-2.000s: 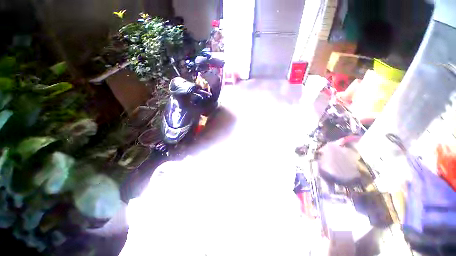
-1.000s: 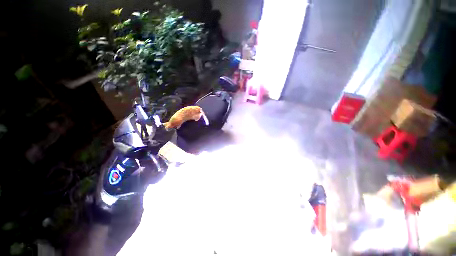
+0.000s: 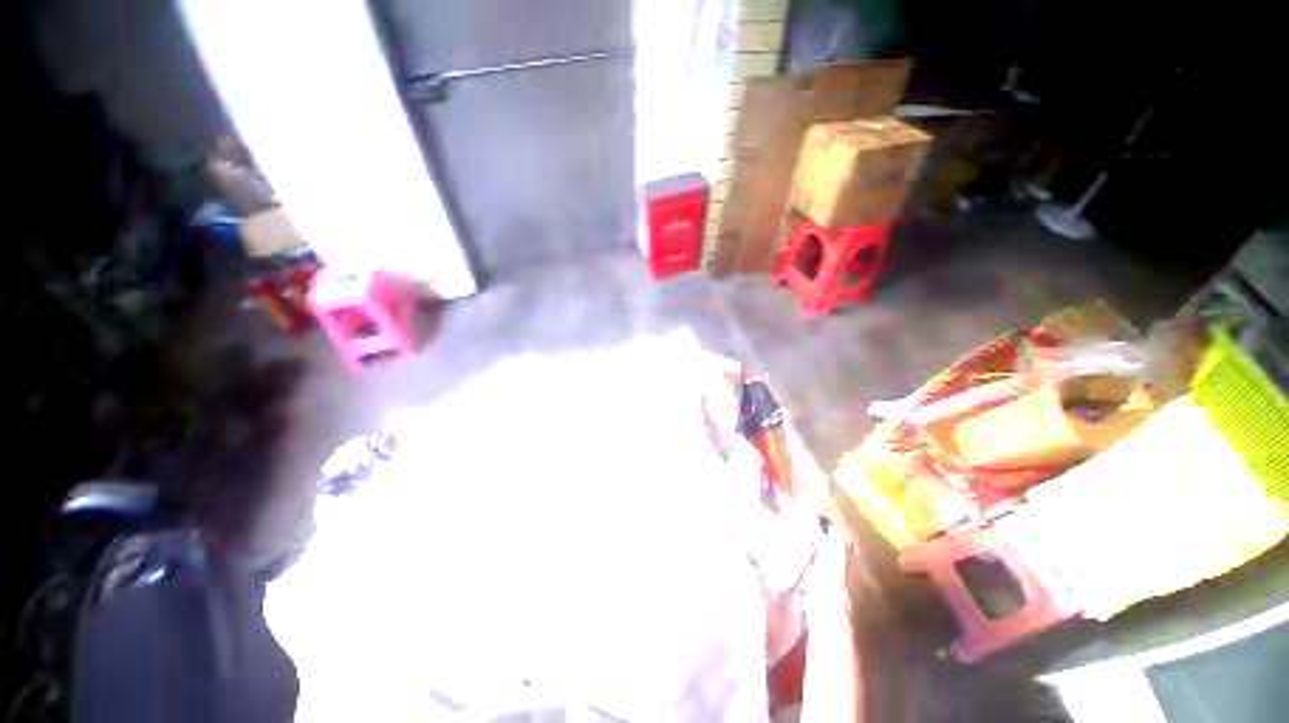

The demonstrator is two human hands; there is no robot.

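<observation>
A big heap of white cloth pieces (image 3: 537, 523) fills the lower middle of the view, so overexposed that its folds hardly show. A strip of red rim or edge (image 3: 789, 678) shows along its right side, with a small dark and red item (image 3: 763, 424) beside it. Neither my left hand nor my right hand can be seen; the glare and the heap hide what lies under and behind it.
Ahead are a grey door (image 3: 530, 141), a red box (image 3: 676, 226), a pink stool (image 3: 365, 314) and a red stool (image 3: 837, 266) under a carton (image 3: 857, 170). A pale pink stool (image 3: 997, 586) and open carton (image 3: 1032, 424) stand right; a scooter seat (image 3: 142, 636) is left.
The view has moved forward and turned right. The door, stools and cartons are nearer, the scooter has slid to the lower left, and the heap's outline shows more clearly.
</observation>
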